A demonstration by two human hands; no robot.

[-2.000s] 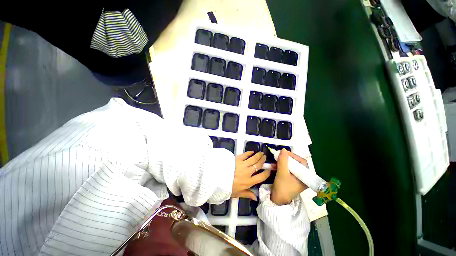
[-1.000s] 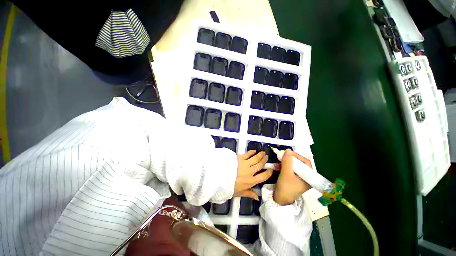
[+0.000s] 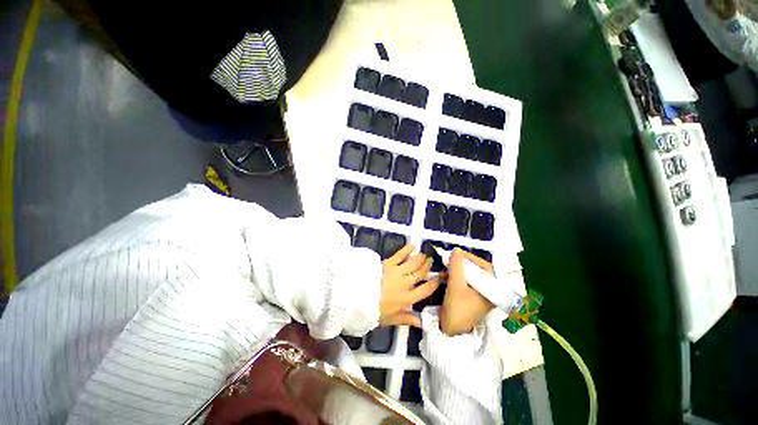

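A white parts tray (image 3: pixel 425 137) holds black housings (image 3: pixel 372 202) in two columns of pockets, three to a pocket. My right hand (image 3: pixel 465 299) grips a white glue syringe (image 3: pixel 490 285), its narrow tip over the right column's fifth row. A pale yellow hose (image 3: pixel 578 359) runs from its rear, where a green and brown patch (image 3: pixel 525 310) sits. My left hand (image 3: pixel 405 286) lies on the tray beside the tip, fingers spread over the housings; whether its fingertips hold a housing cannot be told. Hands and sleeves hide parts of the lower rows.
A cream sheet (image 3: pixel 411 29) lies under the tray, with a black strip (image 3: pixel 381 51) beyond it. A long green surface (image 3: pixel 553 166) runs at the right. Another white tray (image 3: pixel 700 249) lies past it. A person in dark clothing (image 3: pixel 179 58) is at upper left.
The view has shifted, so the tray sits lower and further right. The syringe tip has moved left, from the middle to the left part of the fifth-row right pocket. My left hand stays beside it.
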